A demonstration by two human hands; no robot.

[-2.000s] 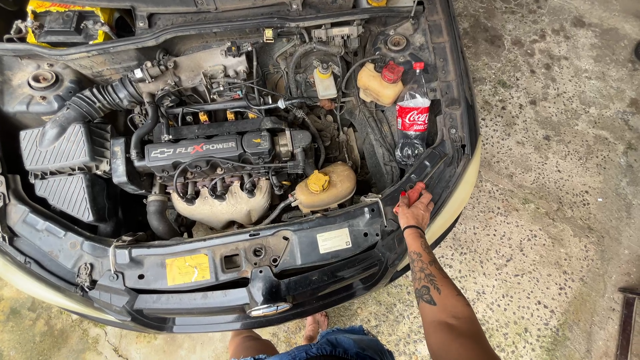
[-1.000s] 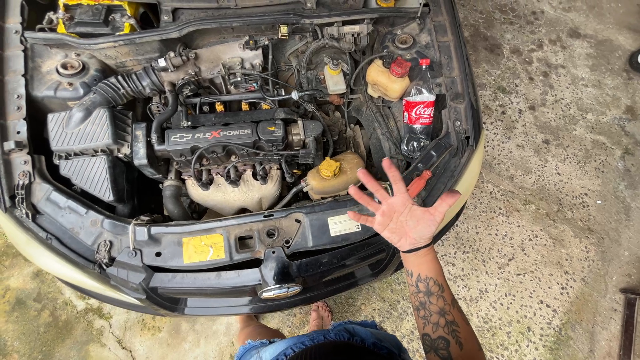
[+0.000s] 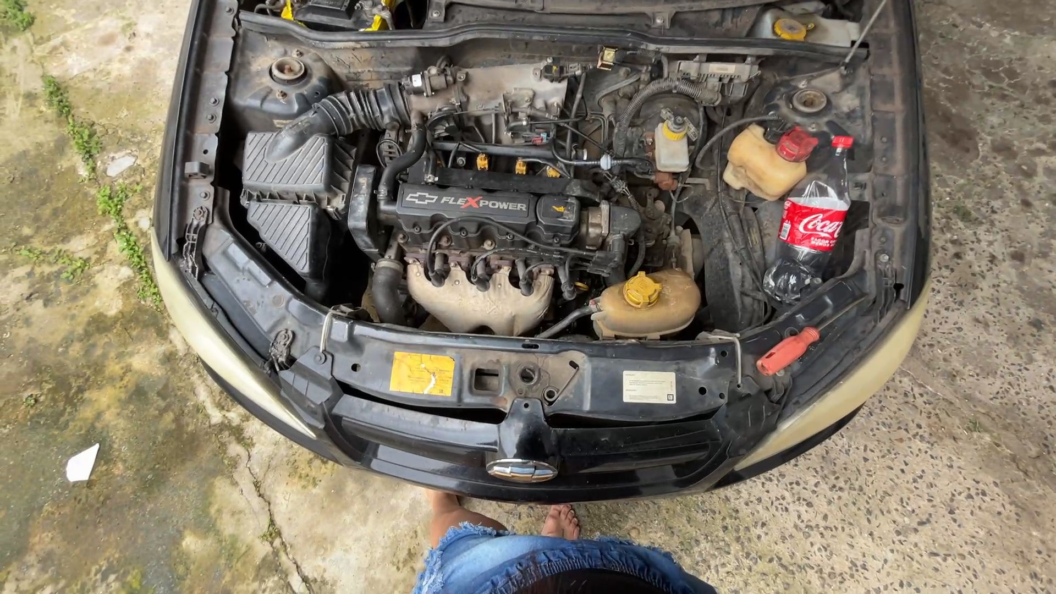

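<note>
Neither of my hands shows in the head view now. A screwdriver with a red handle (image 3: 788,351) lies on the front right edge of the engine bay, its shaft pointing up and right. Just behind it a Coca-Cola plastic bottle (image 3: 813,223) leans beside a cream reservoir with a red cap (image 3: 766,161). The black engine cover (image 3: 478,206) sits mid-bay above a pale metal heat shield (image 3: 478,299). To its right is a tan coolant tank (image 3: 672,305) with a yellow cap (image 3: 642,289).
An air filter box (image 3: 297,169) fills the bay's left side. Across the front runs the black radiator support (image 3: 536,363) with two stickers, above the grille badge (image 3: 521,470). A thin rod (image 3: 865,33) rises at the back right. My bare foot (image 3: 561,521) stands below the bumper.
My right hand was at the red screwdriver handle, then lifted off it with fingers spread, and is now out of view. The screwdriver lies on the edge. The view has shifted.
</note>
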